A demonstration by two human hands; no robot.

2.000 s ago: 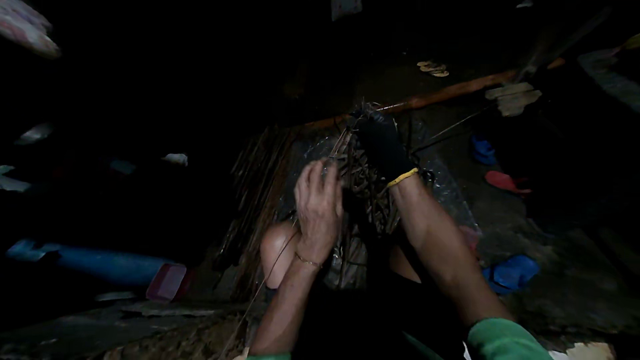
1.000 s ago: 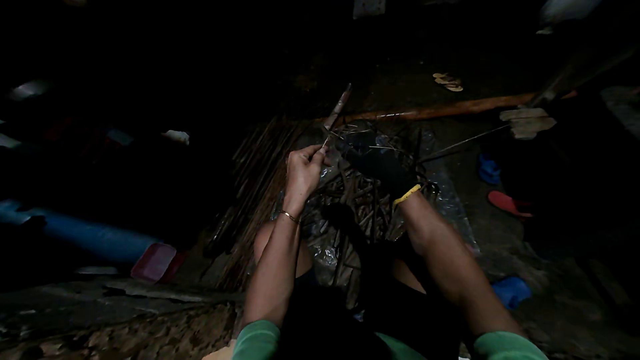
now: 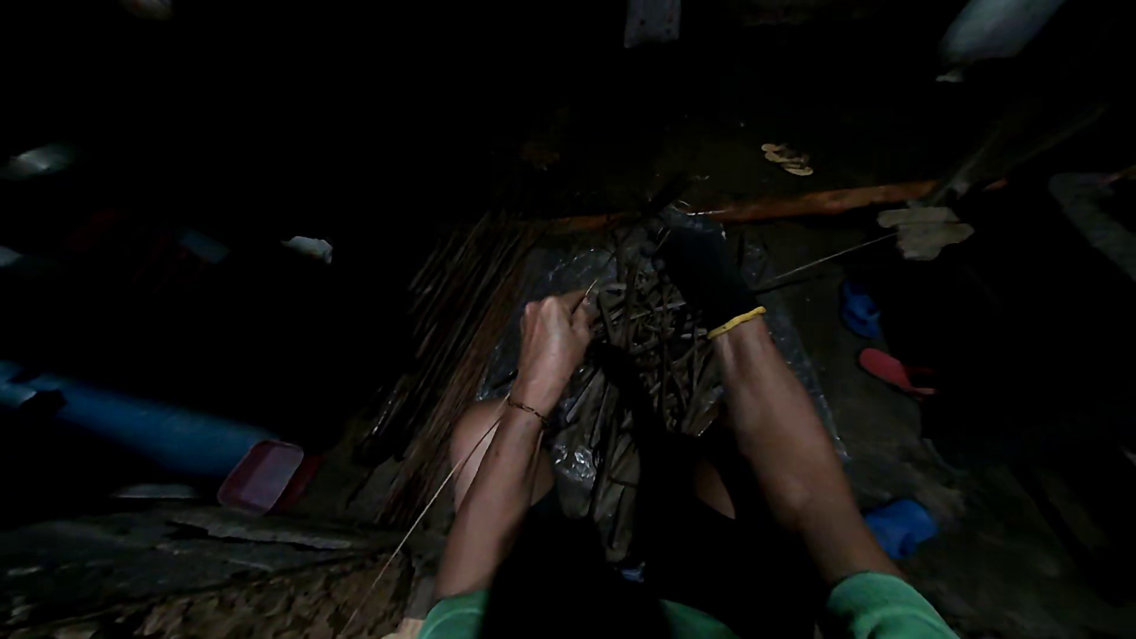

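Note:
My left hand [image 3: 555,342], bare with a thin bracelet at the wrist, is closed around a thin pale strand [image 3: 426,510]. One end of the strand sticks out at the fingertips, and a long length trails down past the forearm to the lower left. My right hand [image 3: 701,262] wears a dark glove with a yellow cuff and reaches farther forward; its fingers are too dark to read. Below and between both hands lies a heap of thin dark sticks [image 3: 661,346] on a clear plastic sheet [image 3: 803,364]. Long thin sticks [image 3: 457,311] lie side by side left of the sheet.
A reddish beam [image 3: 825,202] crosses beyond the heap. Tan slippers [image 3: 787,160] lie past it. To the right are a red slipper [image 3: 892,371], blue footwear [image 3: 901,525] and a flat pale piece [image 3: 926,232]. A pink tray [image 3: 260,477] and a blue cylindrical object [image 3: 151,426] are at left.
The blade-like piece upright by my left hand one second ago no longer shows. My hands have moved apart, the gloved one forward. The strand now trails along my left forearm.

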